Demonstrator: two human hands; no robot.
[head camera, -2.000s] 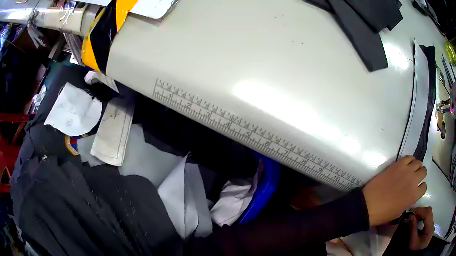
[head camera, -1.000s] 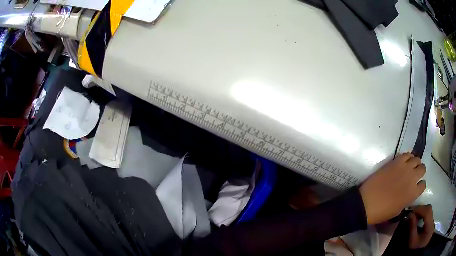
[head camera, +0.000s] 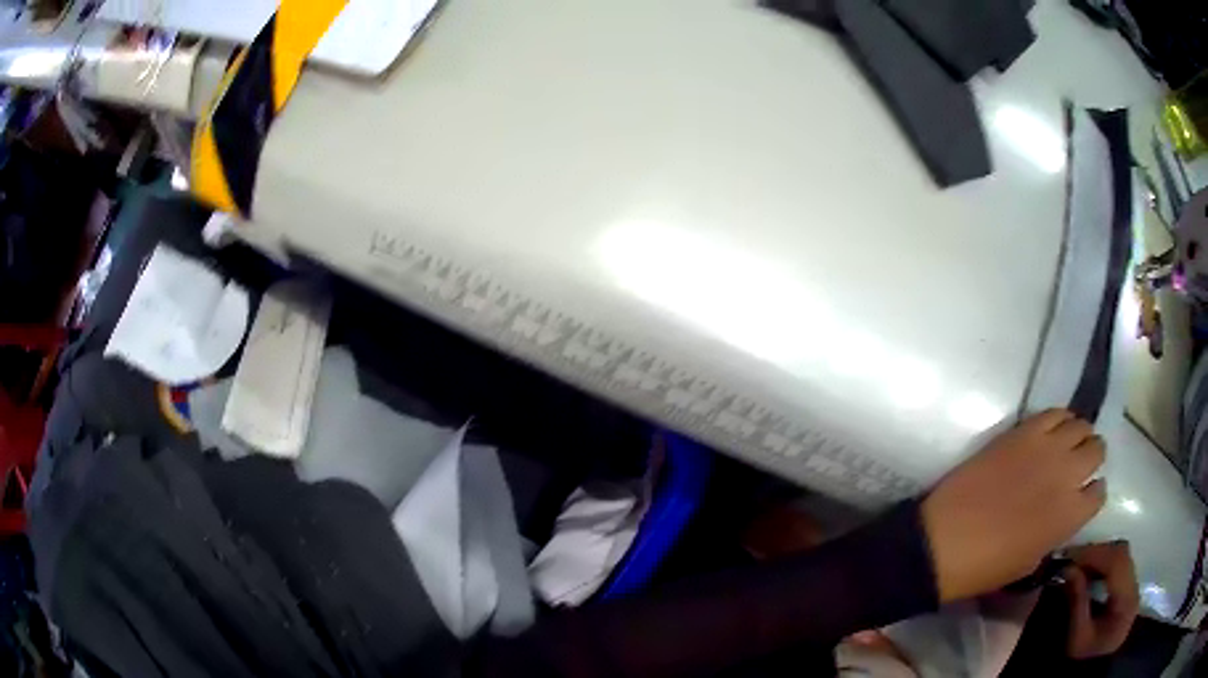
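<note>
A long, slightly curved pale grey strip (head camera: 1076, 272) lies at the right of the table, with dark fabric (head camera: 1115, 252) showing along its right edge. My left hand (head camera: 1013, 503), in a dark sleeve, grips the near end of the strip between its fingers. My right hand (head camera: 1106, 596) is low at the right, just below the left, with curled fingers near something small and dark. What its fingertips hold cannot be made out.
Charcoal pieces (head camera: 921, 93) lie at the table's far side. Machine parts (head camera: 1153, 298) stand at the right edge. Yellow-black tape (head camera: 245, 113) marks the left end of the white table (head camera: 596, 146). Below are dark cloth (head camera: 212, 556), papers (head camera: 179, 315) and a blue rim (head camera: 669, 510).
The whole view has shifted, so table and hands sit slightly further left. The pale strip shows a little wider. Both hands keep nearly the same places on the work.
</note>
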